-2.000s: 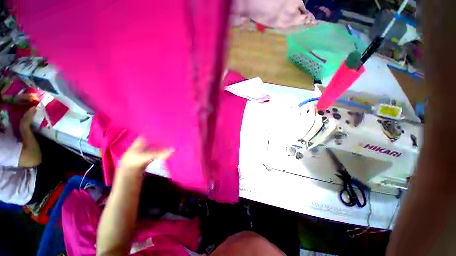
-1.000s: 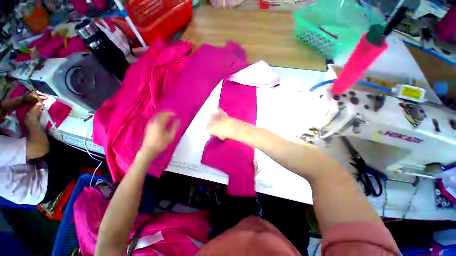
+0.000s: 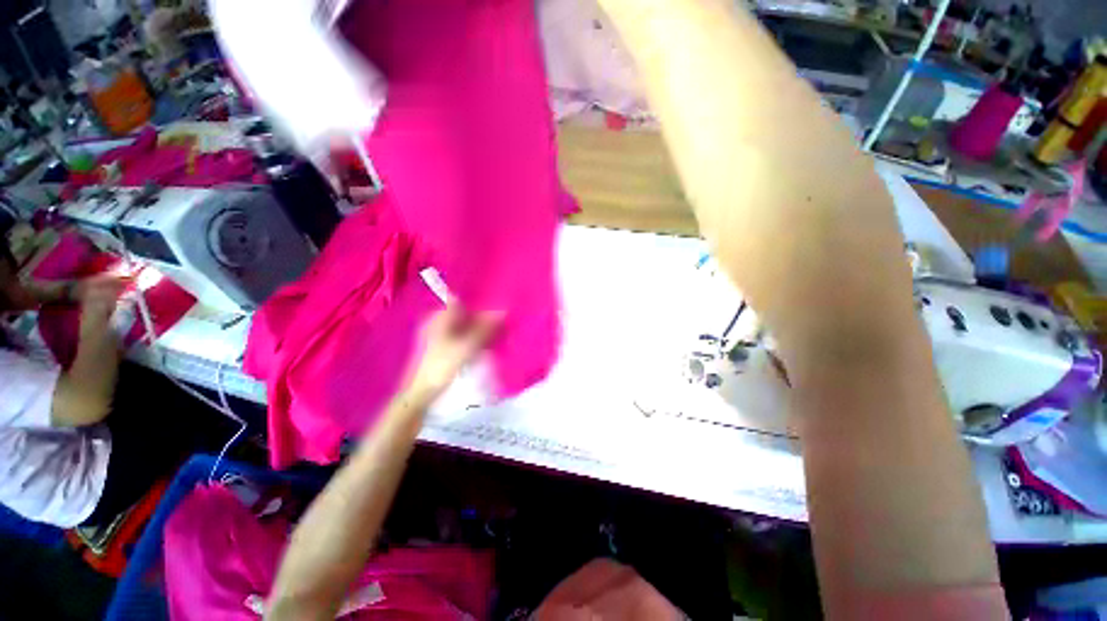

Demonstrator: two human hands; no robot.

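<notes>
A long pink fabric piece (image 3: 480,206) hangs raised above the table, blurred, its top cut off by the picture's edge. A blurred white piece (image 3: 297,73) is beside its upper left. My left hand (image 3: 452,346) is at the pink piece's lower left edge, fingers over the fabric; blur hides whether they grip it. My right forearm (image 3: 789,231) reaches up across the view, and the hand is beyond the top edge. A crumpled pink heap (image 3: 328,315) lies on the white table (image 3: 619,291) to the left.
The white sewing machine (image 3: 989,352) is at right, partly behind my right arm. A blue basket (image 3: 152,534) with pink fabric (image 3: 219,552) is below left. A neighbouring machine (image 3: 225,237) and a seated person's arm (image 3: 85,364) are at left.
The long pink piece and white piece have risen from the table. My right arm has swung up, taking its hand out of view. My left hand has moved slightly right. The view has shifted.
</notes>
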